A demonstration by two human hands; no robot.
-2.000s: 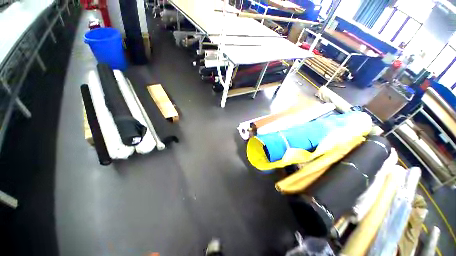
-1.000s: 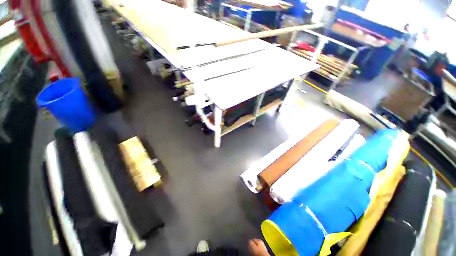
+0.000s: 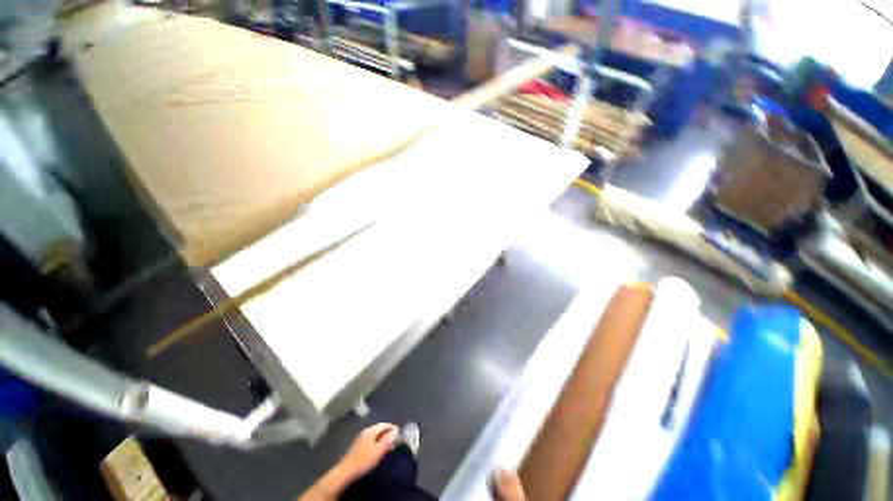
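My left hand [image 3: 370, 445] is low in the middle, over dark clothing near the table corner. It is small and blurred, so its finger positions are unclear, and nothing shows in it. My right hand [image 3: 507, 484] is cut off by the bottom edge, in front of the brown roll [image 3: 592, 391]; contact cannot be told. A long cutting table [image 3: 392, 284] has a tan layer [image 3: 245, 117] over its far part and a white bare part near me. A thin tan strip [image 3: 279, 279] lies across it and sticks out past its left edge.
White rolls [image 3: 641, 421] flank the brown roll on the floor. A blue roll [image 3: 734, 411] with yellow lies to their right. A white tube frame [image 3: 176, 411] stands at lower left, near a wooden piece [image 3: 134, 475]. A rack [image 3: 578, 108] stands behind the table.
The view has moved closer to the table and the rolls. The table now fills the middle and left. My left hand has come into view; the blue bin has left its earlier place.
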